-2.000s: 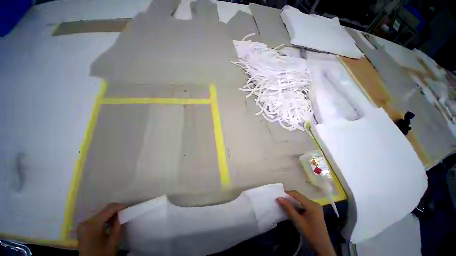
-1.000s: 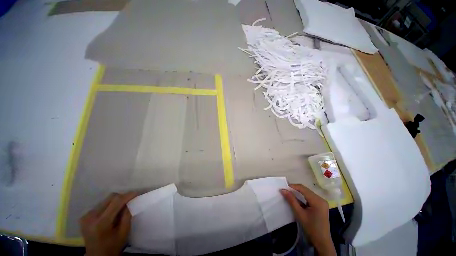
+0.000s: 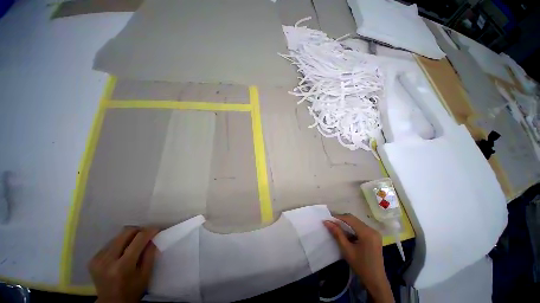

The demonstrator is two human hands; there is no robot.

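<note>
A thin pale cut panel (image 3: 251,260) lies across the table's front edge, its scooped opening facing away from me and a whiter folded strap piece at each side. My left hand (image 3: 125,260) holds its left end between thumb and fingers. My right hand (image 3: 358,242) grips its right end. The panel's lower part runs out of the picture. A clear glue bottle (image 3: 382,198) with red diamond marks lies to the right of my right hand, its thin nozzle pointing towards me.
Yellow tape (image 3: 259,154) marks the grey-beige covering (image 3: 308,177). A tangled heap of white strips (image 3: 343,89) lies at the back right. Stacked white panels (image 3: 450,195) hang over the right edge. A small black object (image 3: 489,144) sits at far right. A round rim (image 3: 336,290) shows below the table edge.
The view has shifted a little. The hands still grip both ends of the panel, which now lies slightly further onto the table than at first.
</note>
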